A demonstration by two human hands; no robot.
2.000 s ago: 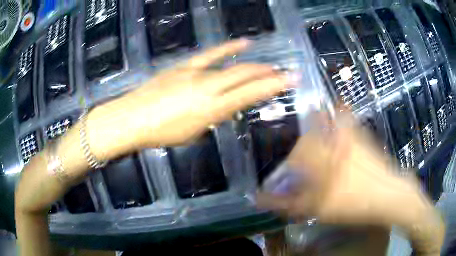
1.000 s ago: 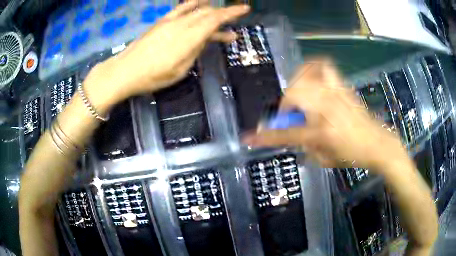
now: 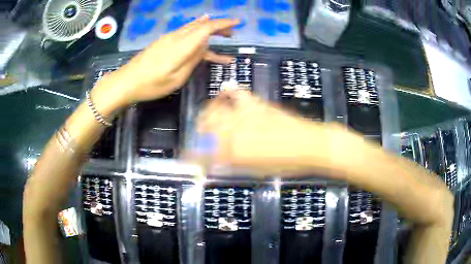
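Black keypad phones (image 3: 304,223) lie in two rows of pockets in a clear ridged tray (image 3: 266,198). My left hand (image 3: 173,64) is over the back row, fingers spread, thumb at the top of a phone's keypad (image 3: 242,67); I see nothing held in it. My right hand (image 3: 232,126) is blurred over that same phone and hides its screen. A small blue blur (image 3: 207,143), perhaps printed film or a finger cover, shows at its fingertips.
A film sheet with blue prints (image 3: 206,37) and a whitish bottle (image 3: 329,23) stand behind the tray. A fan (image 3: 69,14) and round tape roll (image 3: 106,28) are back left. A white-and-orange piece (image 3: 68,221) lies left. Another tray (image 3: 426,142) is right.
The view has shifted, so the tray sits lower and more of the bench behind shows. My right hand has moved left, close to my left hand, with the blue blur still at its fingers.
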